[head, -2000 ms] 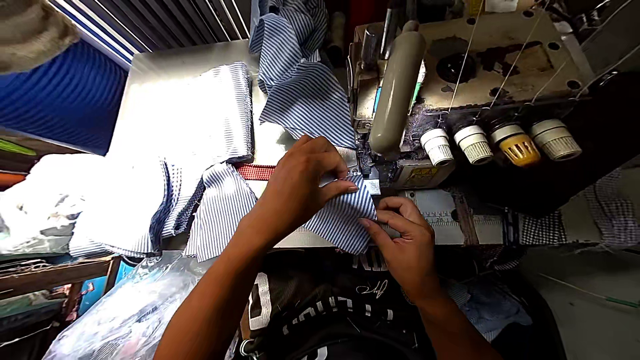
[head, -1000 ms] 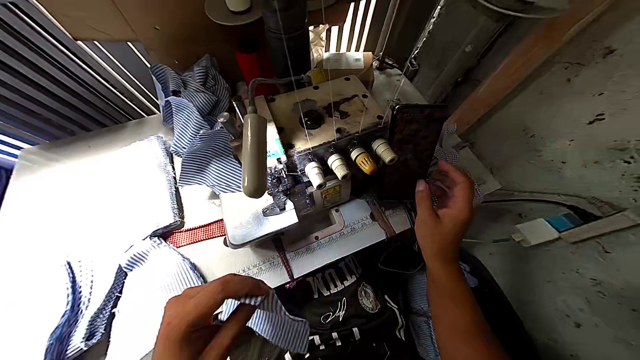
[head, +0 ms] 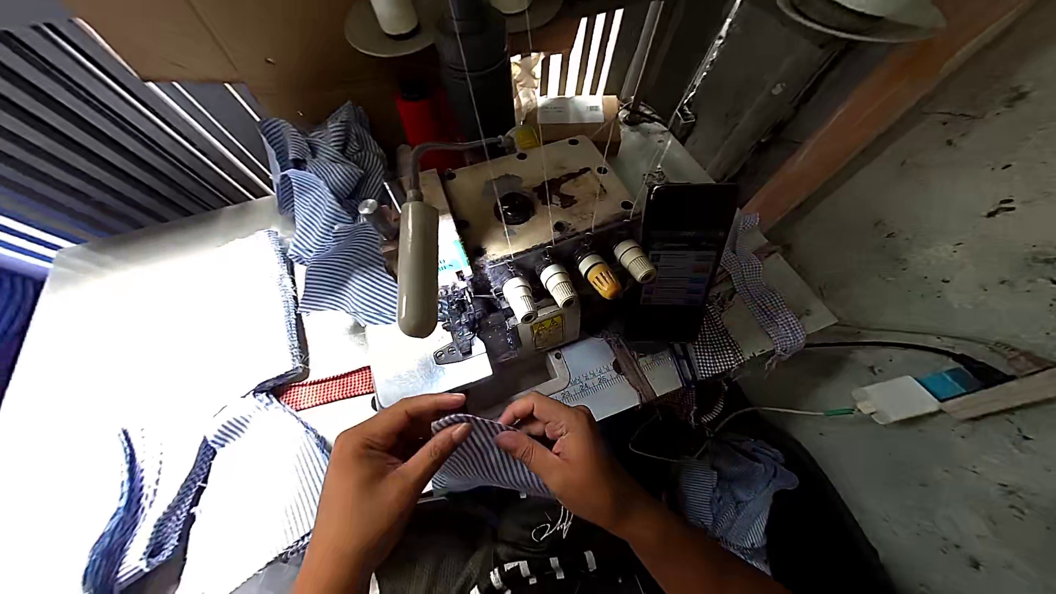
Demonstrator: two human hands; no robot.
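A blue-and-white striped fabric piece (head: 487,462) hangs between my hands, just in front of the overlock sewing machine (head: 544,206). My left hand (head: 388,470) pinches its upper left edge between thumb and fingers. With thumb and fingertips, my right hand (head: 569,462) grips the same edge a little farther right. The metal machine plate (head: 421,363) lies just beyond my fingers. A red checked fabric strip (head: 330,388) rests left of that plate. More striped pieces (head: 256,478) lie on the table beside my left hand.
A bunched striped cloth (head: 346,264) lies left of the machine. A smartphone (head: 681,256) stands upright at the machine's right. A grey lamp head (head: 418,268) overhangs the plate. Checked scraps (head: 755,289) lie at the right, and a white adapter (head: 898,399) is farther right.
My right hand has come from beside the phone to the striped piece and now holds its edge. My left hand has moved up and right, nearer the machine. The view has swung right since the oldest frame.
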